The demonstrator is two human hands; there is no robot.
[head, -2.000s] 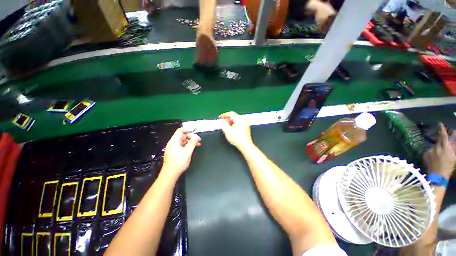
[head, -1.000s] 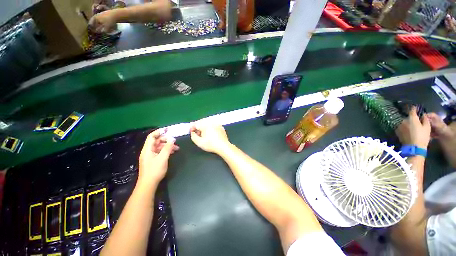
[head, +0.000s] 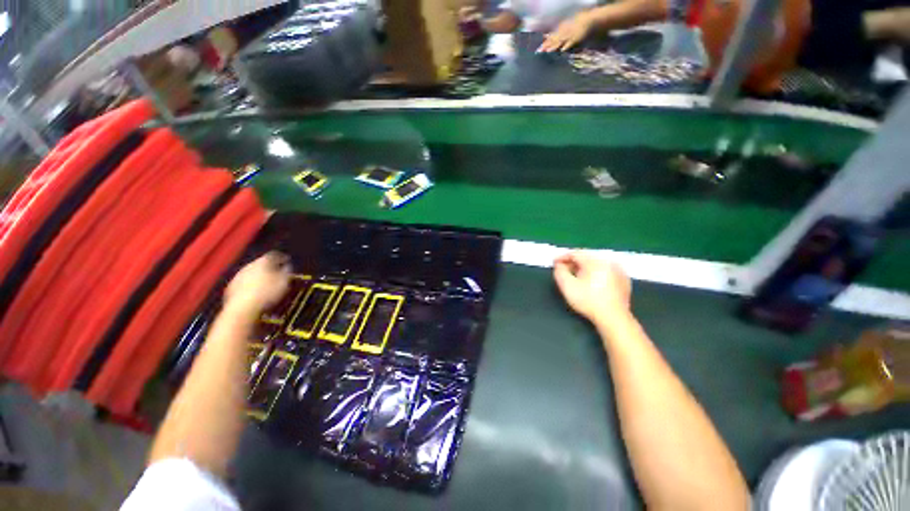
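Note:
My left hand (head: 259, 282) is over the black blister tray (head: 429, 349), at the left end of its row of display modules. Its fingertips are blurred, and I cannot tell whether they grip a module. Several yellow-bordered display modules (head: 378, 322) lie in the tray pockets; the near right pockets shine without yellow. My right hand (head: 595, 285) is above the bench beside the belt's pale edge, fingers curled with thumb and fingertips together. Whether it holds something small is not visible.
A tilted stack of red trays (head: 110, 259) stands far left. Several units (head: 407, 190) lie on the green belt (head: 499, 165). At right are a smartphone (head: 813, 274), a drink bottle (head: 848, 374) and a desk fan (head: 863, 479). A person's hand (head: 567, 34) is across the belt.
The view has swung left, bringing in the red tray stack. My left hand has left the belt edge and moved over the black tray, apart from my right hand, which stays near the edge.

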